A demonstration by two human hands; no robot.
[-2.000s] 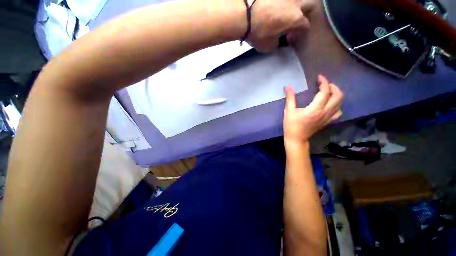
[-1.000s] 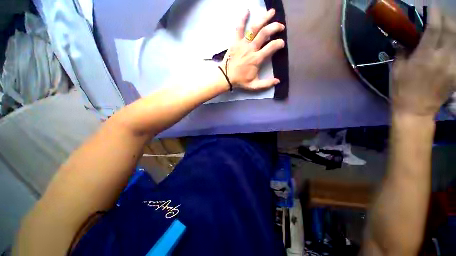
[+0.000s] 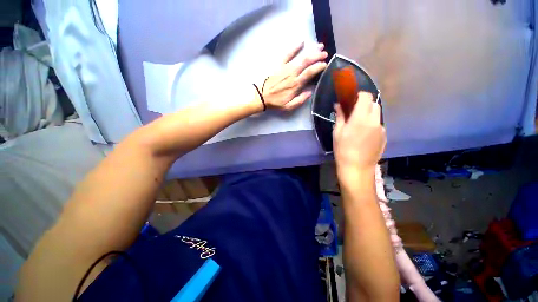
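Observation:
A white garment panel (image 3: 248, 50) lies on the lavender pressing table, with a narrow black strip (image 3: 323, 26) along its right end. My left hand (image 3: 292, 82) is spread flat on the panel near that strip, holding nothing. My right hand (image 3: 358, 133) grips the orange-brown handle (image 3: 345, 85) of the steam iron. The dark pointed iron (image 3: 324, 106) stands over the strip's lower part, tip pointing away from me, close to my left fingertips. The iron hides the strip's near end.
The lavender table (image 3: 448, 76) has a brownish stain right of the iron. Pale layered pieces (image 3: 85, 65) hang at the left, beside crumpled grey cloth (image 3: 38, 82). A pinkish hose (image 3: 392, 227) runs down past my right forearm. A red crate (image 3: 501, 239) and scraps lie on the floor.
My right hand has taken hold of the iron and brought it left from the table's right side onto the black strip. My left hand moved from the strip end to lie flat on the panel.

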